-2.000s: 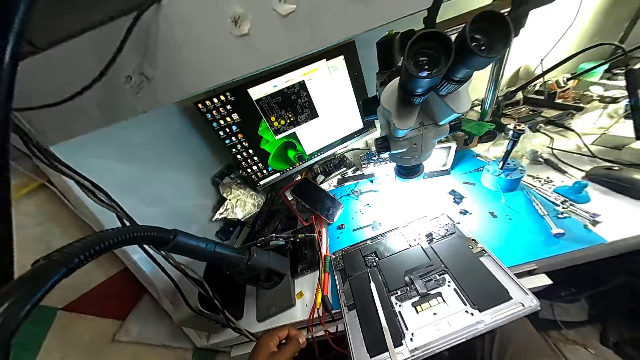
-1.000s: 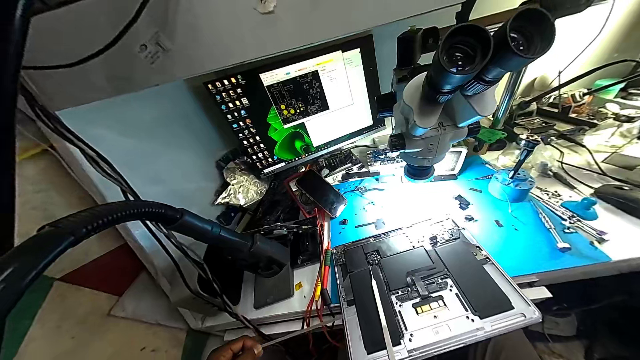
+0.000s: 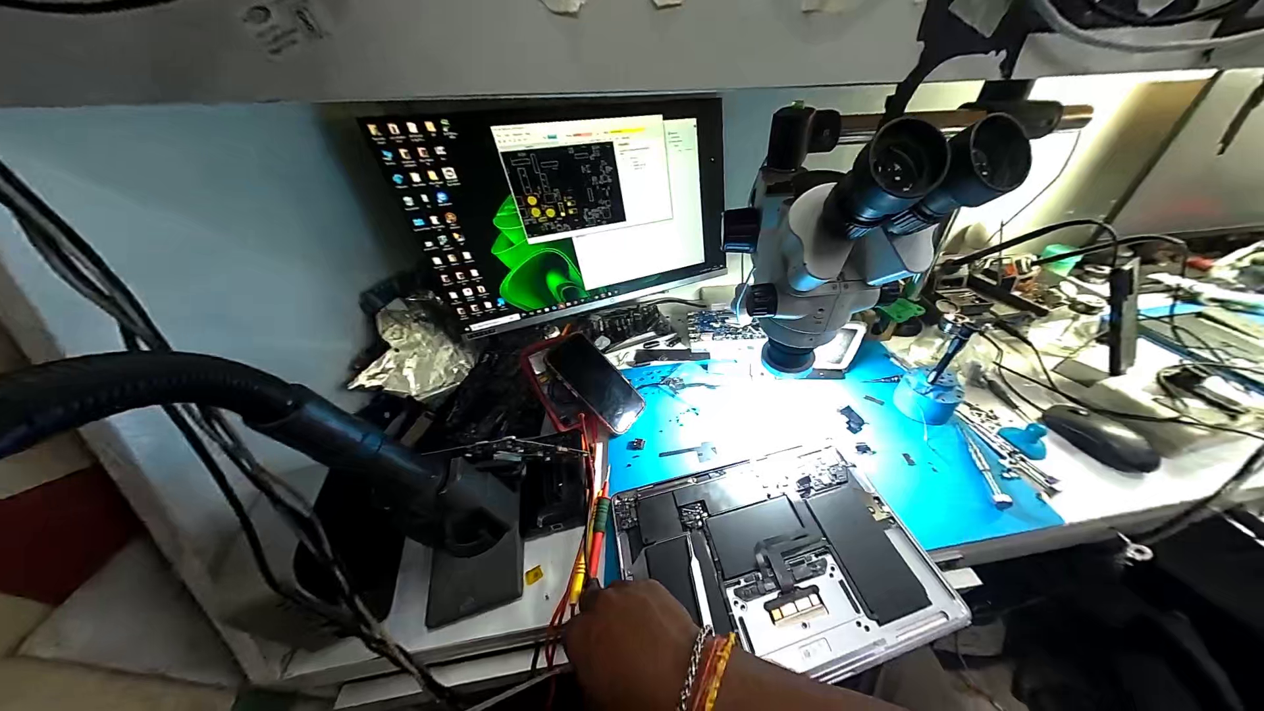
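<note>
My right hand (image 3: pixel 632 637) reaches in from the bottom edge, back up, with a bracelet and threads at the wrist. Its fingers curl out of sight beside red and yellow test leads (image 3: pixel 583 573); whether they grip anything is hidden. A thin pale strip (image 3: pixel 523 688) runs from the lower edge to this hand. Just right of the hand lies an opened laptop base (image 3: pixel 790 657), with black battery cells (image 3: pixel 869 553) and a ribbon cable (image 3: pixel 780 563) exposed. A slim silver tool (image 3: pixel 699 583) rests on its left side. My left hand is out of view.
A stereo microscope (image 3: pixel 820 257) stands over the blue mat (image 3: pixel 948 494). Behind are a monitor (image 3: pixel 716 197) and a phone (image 3: pixel 592 380). A black flexible arm (image 3: pixel 346 444) crosses the left. Screwdrivers (image 3: pixel 983 459) and a mouse (image 3: pixel 1101 439) lie on the right.
A hand seen at the lower left, with a thin strip at its fingers one second ago, is gone from view. My right hand has come in beside the leads.
</note>
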